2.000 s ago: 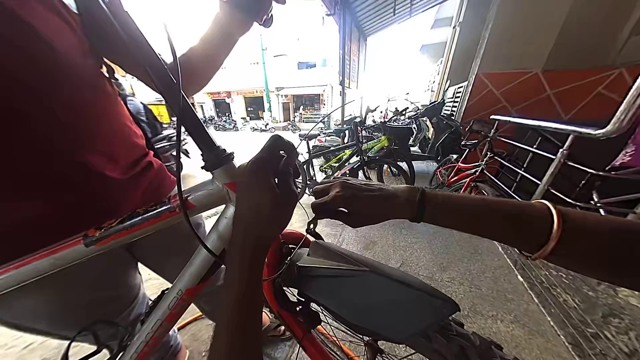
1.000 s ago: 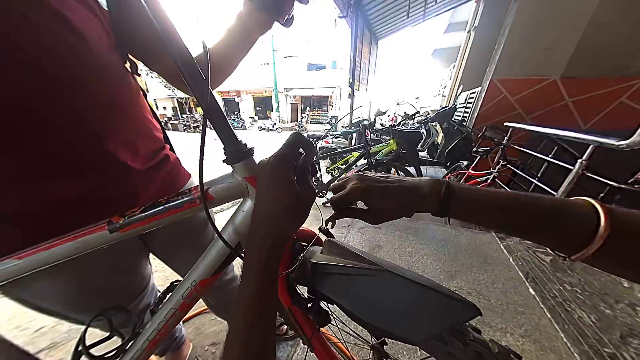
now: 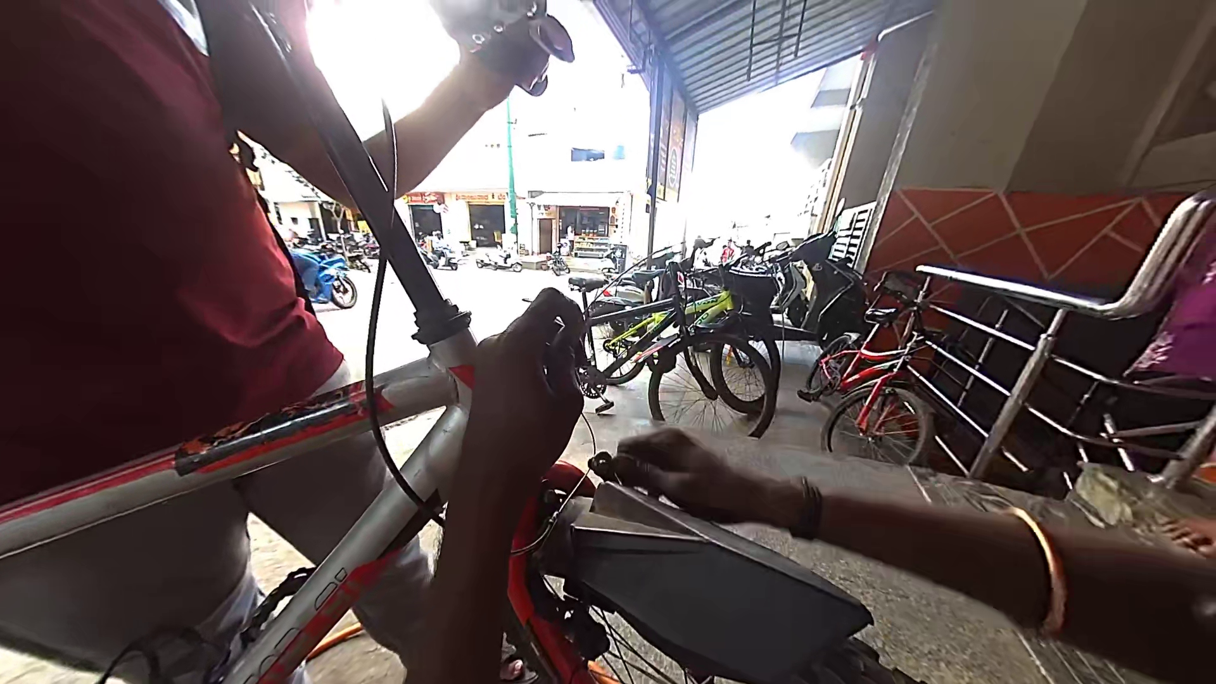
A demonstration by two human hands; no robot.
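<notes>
A white and red bicycle frame [image 3: 418,475] runs across the left, with a black steerer or stem column [image 3: 380,209] rising from its head tube. My left hand [image 3: 532,380] is curled beside the head tube; whether it grips something is hidden by the fingers. Lower and to the right, my right hand [image 3: 674,470] has its fingertips at a small black part [image 3: 601,464] by a thin cable, above the red fork [image 3: 532,608]. Just beneath it lies a black plastic mudguard [image 3: 712,579] over the front wheel. A black cable [image 3: 375,380] loops past the head tube.
At the left stands a person in a maroon shirt [image 3: 142,256], one raised hand [image 3: 508,43] near the top. Parked bicycles [image 3: 703,351], a red bicycle [image 3: 879,389] and a metal railing [image 3: 1016,399] stand beyond my right hand. An orange hose [image 3: 337,641] lies on the ground.
My right hand has moved down, away from my left hand, to the small black part above the mudguard. My left hand stays beside the head tube.
</notes>
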